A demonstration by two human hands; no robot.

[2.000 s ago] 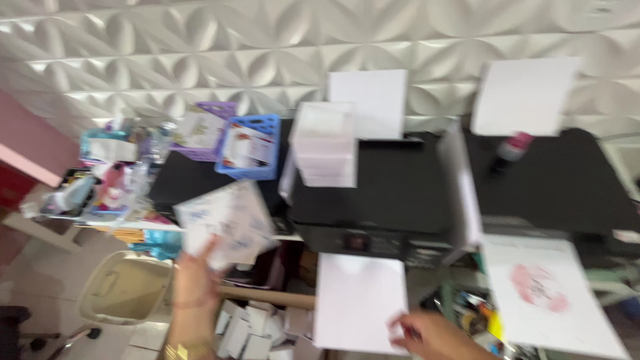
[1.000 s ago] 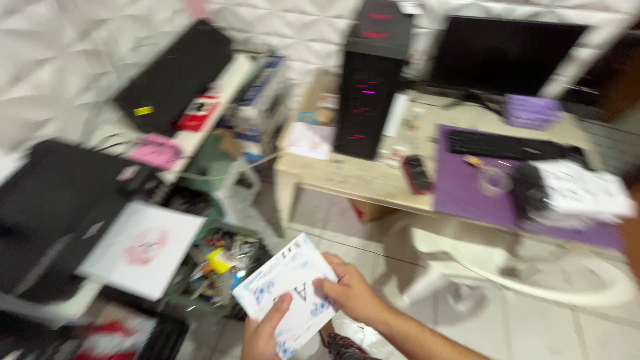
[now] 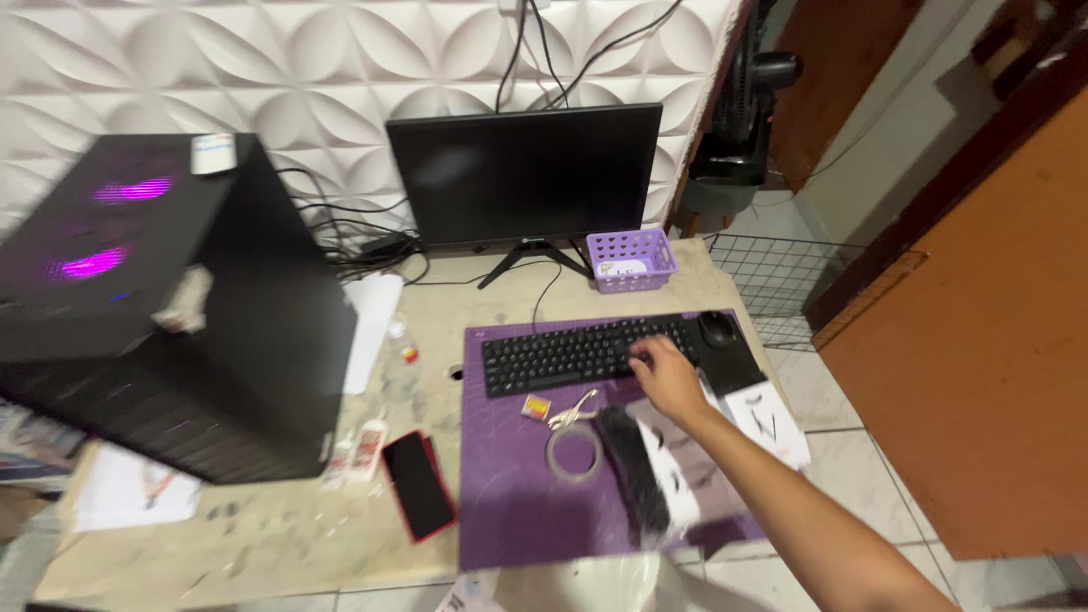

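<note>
My right hand [image 3: 667,374] reaches in from the lower right over the right part of a black keyboard [image 3: 578,353], its fingers bent and apart, holding nothing that shows. Below the wrist lie a dark furry item [image 3: 633,472] and printed sheets in clear plastic [image 3: 693,476], beside a white printed sheet [image 3: 765,421]. A black mouse [image 3: 716,329] sits right of the keyboard. On the purple cutting mat [image 3: 510,501] are a roll of tape [image 3: 551,457], silvery scissors or pliers [image 3: 574,411] and a small yellow box [image 3: 535,407]. My left hand is out of view.
A black computer tower [image 3: 280,357] stands at the left, a monitor [image 3: 531,178] at the back with a purple basket [image 3: 631,262] beside it. Left of the mat lie a red-edged phone [image 3: 419,486] and small bottles [image 3: 367,450]. A wire rack [image 3: 773,280] stands beyond the table's right side.
The view has swung right, from the printers to the computer table. One second ago both hands held printed cards; now only my right hand shows, over the keyboard, without them.
</note>
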